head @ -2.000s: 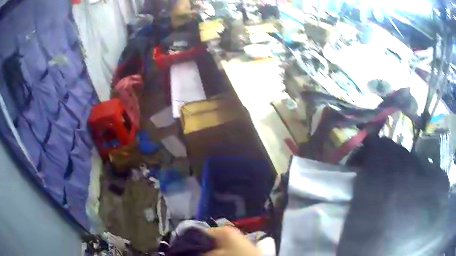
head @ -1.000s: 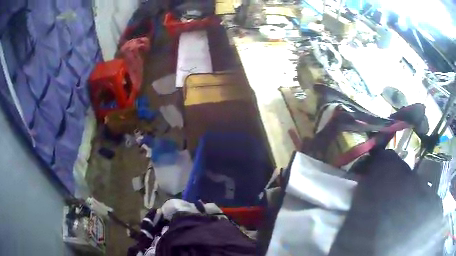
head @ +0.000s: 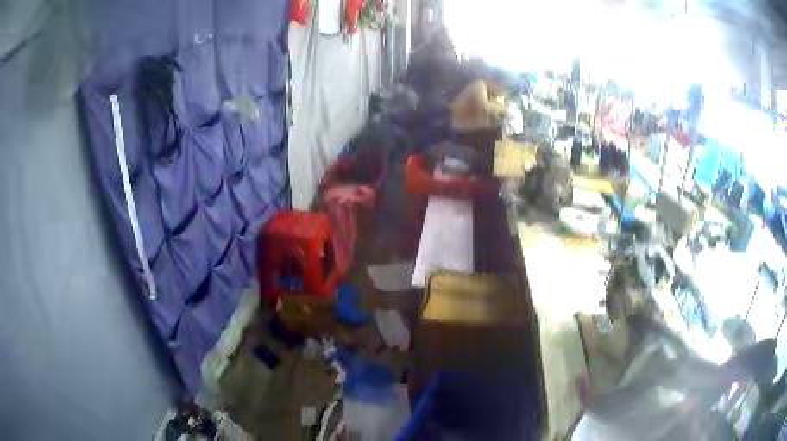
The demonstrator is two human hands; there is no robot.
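Neither of my hands is in the picture. Blurred grey and dark cloth [head: 669, 375] lies at the lower right, nearest in front of me. A pale piece shows at its lower edge, cut off by the frame. The blue bin [head: 470, 409] stands at the bottom centre, cut off by the lower edge. A tan-brown cardboard box [head: 473, 297] stands beside the long pale bench [head: 557, 332].
A red plastic stool [head: 298, 250] stands near the wall at the left, where purple-blue pocketed cloth [head: 207, 224] hangs. Scraps and a blue bag [head: 371, 379] litter the aisle floor [head: 285, 388]. Crowded tables with bright glare run back at the right.
The view has swung up and to the left. The hand on dark cloth seen two seconds ago is gone, and the dark heap at the bottom has left the picture. The dark panel is mostly out of view.
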